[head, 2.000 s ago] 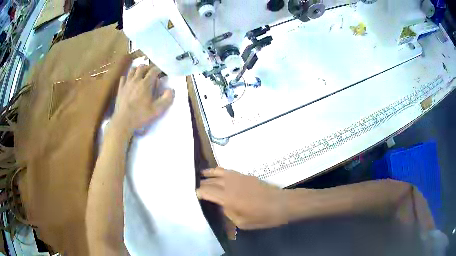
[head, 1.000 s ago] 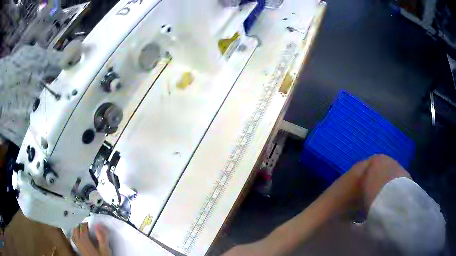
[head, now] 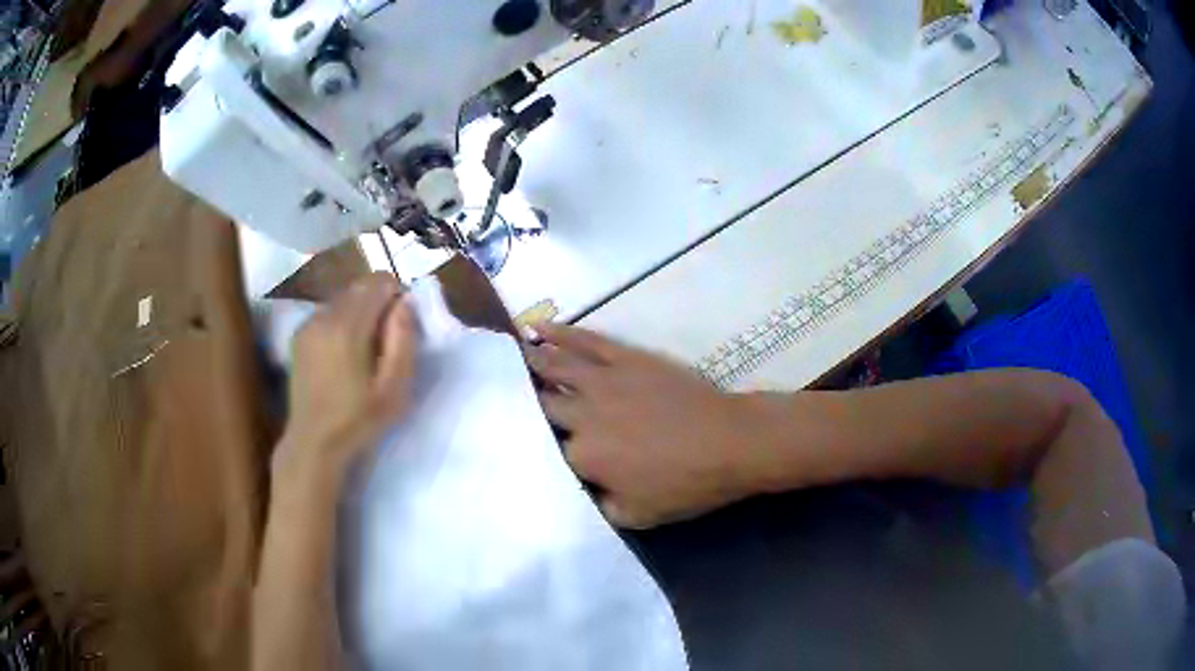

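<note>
A white sheet [head: 485, 524] hangs over the front left of the sewing machine, its upper end just below the presser foot and needle [head: 452, 236]. A brown piece [head: 469, 291] shows under its upper edge, by the foot. My left hand [head: 347, 354] grips the sheet's upper left part, fingers bunched and slightly blurred. My right hand [head: 642, 413] is at the right edge of the sheet and brown piece, fingertips pinching the edge at the table corner. Its lower fingers are partly hidden. Whether the needle is in the material cannot be told.
A large brown panel [head: 131, 433] with a small pale label lies at left. The white machine head [head: 262, 144] stands above my left hand. The machine table [head: 786, 223] has a ruler scale along its front edge. A blue crate [head: 1048, 334] is on the floor at right, behind my right forearm.
The view has swung back from the machine's far end to the needle area. My right hand, out of view one second ago, is now at the material's edge. The sheet's upper end is now near the foot.
</note>
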